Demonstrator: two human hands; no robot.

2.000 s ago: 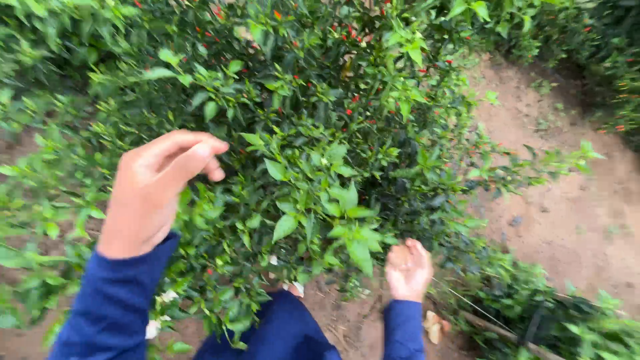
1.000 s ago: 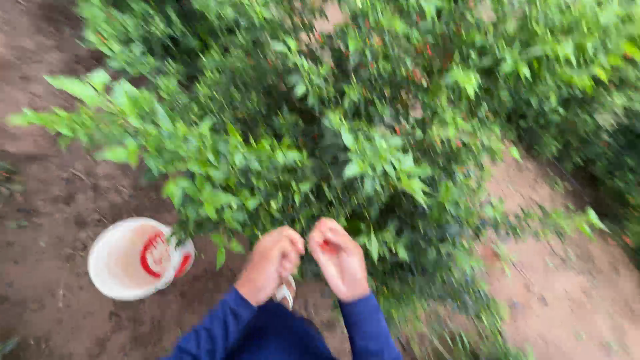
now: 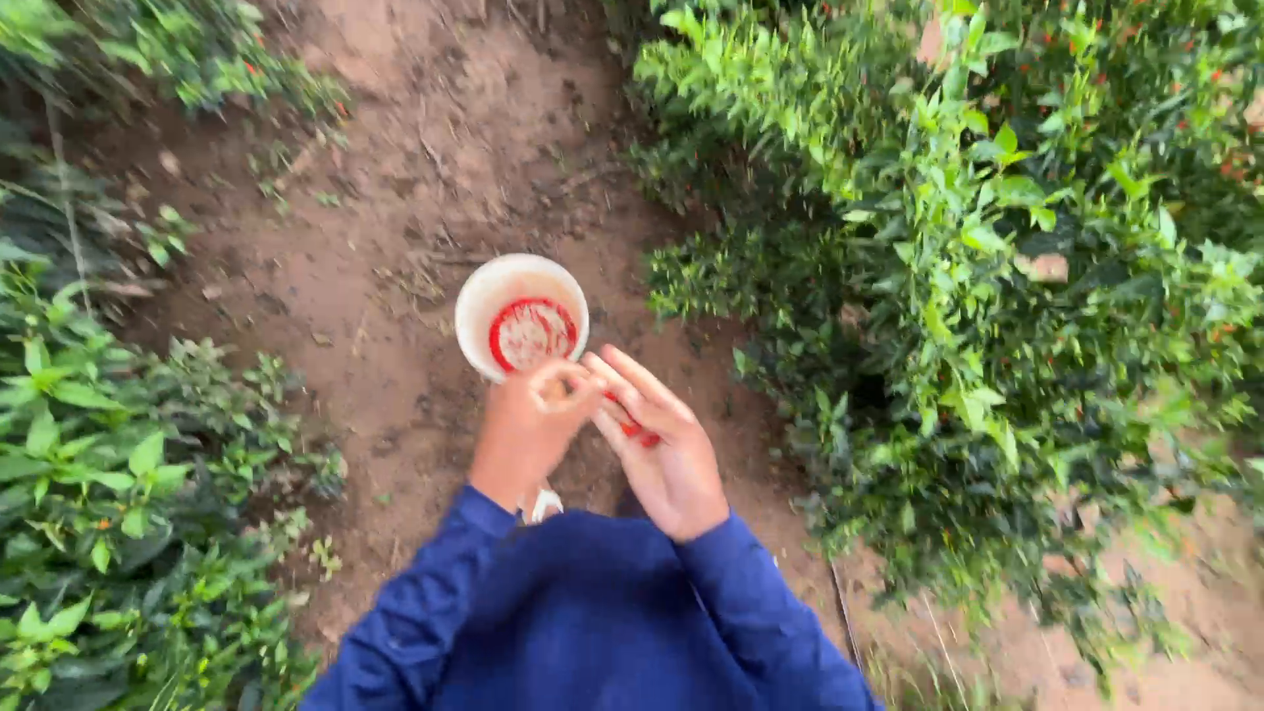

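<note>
Several small red chili peppers [image 3: 640,433] lie in my right hand [image 3: 667,444], whose fingers are stretched and slightly cupped around them. My left hand [image 3: 533,420] meets the fingertips of the right, its thumb and forefinger bent into a ring; blur hides whether anything is pinched there. Just beyond both hands, a white plastic bucket [image 3: 472,321] stands on the soil, with a red ring and scattered red at its bottom. The left hand overlaps the bucket's near rim in the view.
Leafy chili bushes [image 3: 948,247] with red fruit fill the right side. More green plants [image 3: 109,474] line the left edge. Bare brown soil [image 3: 395,227] runs between the rows. Part of a white shoe [image 3: 545,506] shows below my left hand.
The view has swung left, from the bush to the soil path. My hands, apart at first, have come together and are now beside the bucket. Red peppers now show in my right hand.
</note>
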